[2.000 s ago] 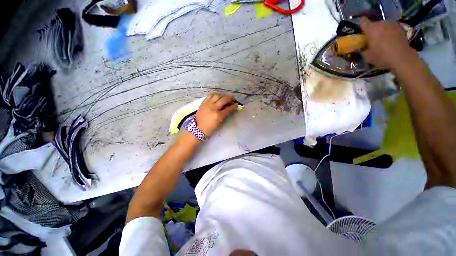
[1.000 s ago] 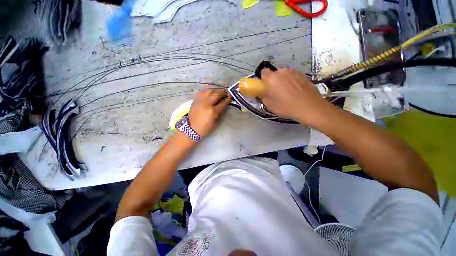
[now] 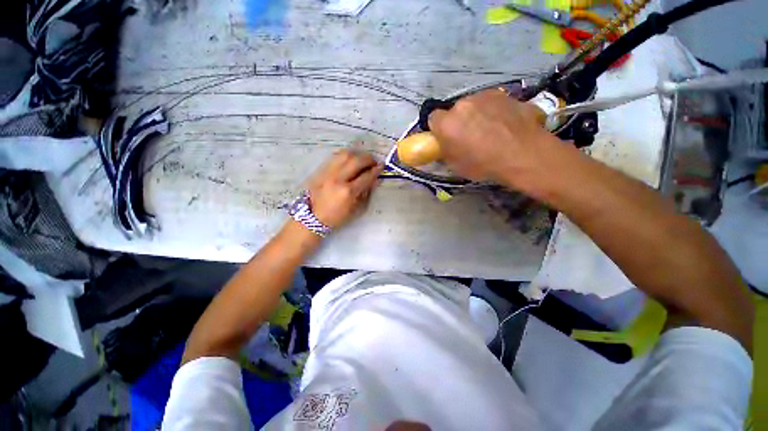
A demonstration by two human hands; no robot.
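Observation:
My right hand (image 3: 484,130) is closed round the orange-tan handle of the steam iron (image 3: 418,149), which stands on the pressing table. The iron's tip points left, close to my left fingers. My left hand (image 3: 341,187) lies on the table with bent fingers at a dark curved fabric piece (image 3: 410,179) that runs under the iron's near edge. Most of the piece is hidden by the hand and iron. A yellow template end (image 3: 443,194) shows just below the iron. Whether the left fingers pinch the fabric is hard to tell.
A stack of navy-and-white arcs (image 3: 126,181) lies at the table's left. Dark striped bundles hang at the far left. Red-handled scissors (image 3: 589,38) and yellow scraps (image 3: 553,39) lie at the far right. A hose (image 3: 627,46) and cables run back from the iron. A blue patch (image 3: 267,12) lies at the far side.
The iron came from its rest at right onto the table beside my left hand. The yellow-and-white arc end left of my hand no longer shows; a yellow end shows below the iron. The view has shifted.

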